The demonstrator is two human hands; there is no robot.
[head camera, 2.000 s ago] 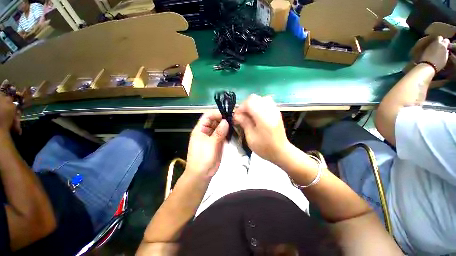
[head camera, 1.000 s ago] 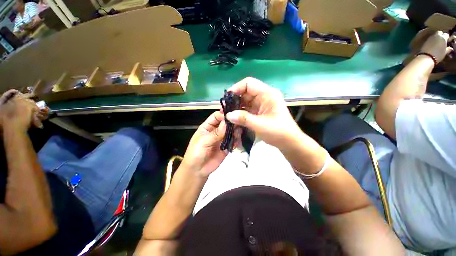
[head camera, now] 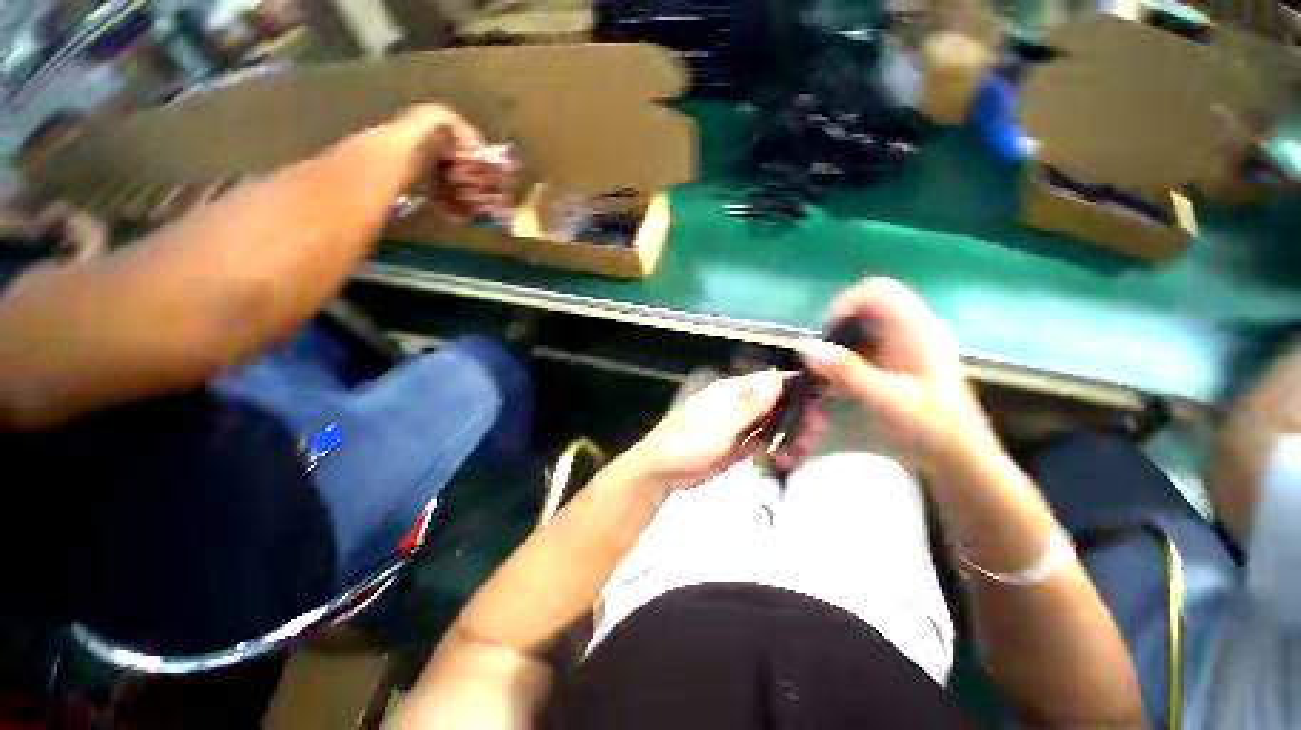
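A bundled black cable point(head camera: 793, 405) is held between my two hands, above my lap and just in front of the bench edge. My left hand point(head camera: 721, 425) grips its lower part. My right hand point(head camera: 899, 368) grips its upper end, with the thumb across it. The picture is blurred, so the plug ends and any tie cannot be made out. A tangled black cable pile point(head camera: 828, 143) lies on the green bench, with a small loose bundle point(head camera: 768, 208) at its near side.
Open mailer boxes point(head camera: 606, 257) stand in a row at the left; a neighbour's arm point(head camera: 243, 271) reaches over them. Another open box point(head camera: 1106, 214) stands at the right, beside a blue item point(head camera: 1003, 111). A second neighbour's arm point(head camera: 1263, 428) is at the right edge.
The view has swung left, so the scene sits further right. The left neighbour's arm has reached out over the boxes. Both my hands still hold the cable bundle, now more tilted.
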